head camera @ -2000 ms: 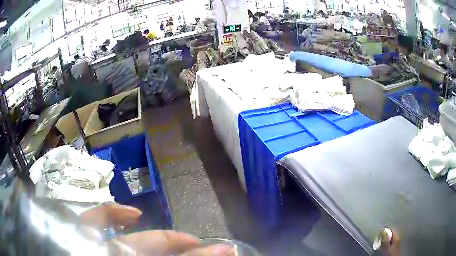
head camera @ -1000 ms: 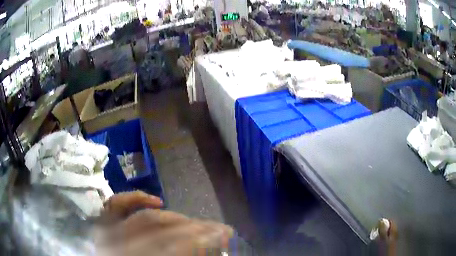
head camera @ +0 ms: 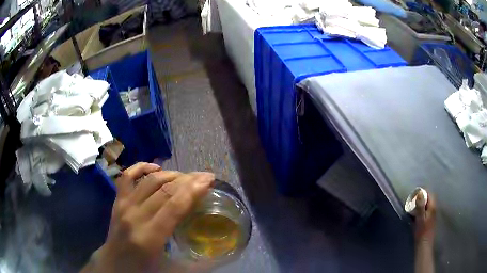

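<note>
My left hand point(head camera: 152, 208) reaches in from the lower left, its fingers closed around the side and rim of a clear round glass jar point(head camera: 214, 226). Amber liquid shows inside the jar. The palm and the jar's underside are hidden. My right hand point(head camera: 425, 216) is small at the lower right, over the edge of the grey-covered work table point(head camera: 395, 122). Its fingertips hold a small white roundish object point(head camera: 415, 201); I cannot tell what it is.
An upturned blue crate point(head camera: 280, 106) adjoins the grey table, with white cut pieces point(head camera: 352, 24) on top. At left are an open blue crate point(head camera: 160, 114), a beige bin point(head camera: 115, 45) and a white fabric pile point(head camera: 69, 114). Speckled floor point(head camera: 197, 101) runs between. Lower left is blurred.
The view has tilted down, so the tables and crates sit higher. The glass jar in my left hand now shows clearly. More of my right hand shows, still with the white object.
</note>
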